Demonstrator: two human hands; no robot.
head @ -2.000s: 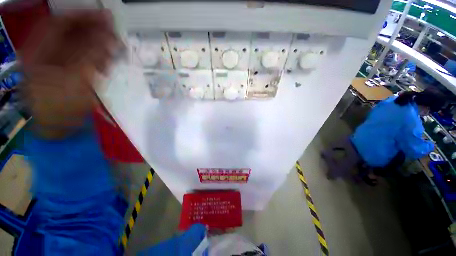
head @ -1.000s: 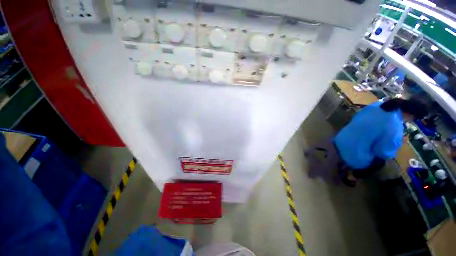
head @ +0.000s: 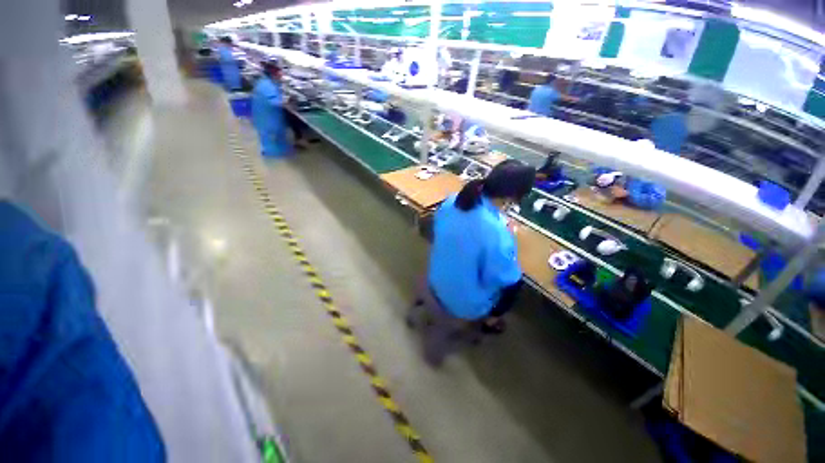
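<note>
Neither of my hands is in view. A blurred blue sleeve fills the lower left edge, and its hand is out of the picture. A white pillar stands close on the left, blurred. No work thing is held in view. White headphones lie on the green conveyor bench to the right, some way off.
A person in blue sits at the bench. Another person stands farther along. Brown cardboard lies at the bench's near right end. A blue tray holds dark things. Yellow-black tape runs along the floor.
The view has swung right, away from the pillar's front with its knobs and red box, to the aisle and benches. The blurred hand seen earliest has left the picture.
</note>
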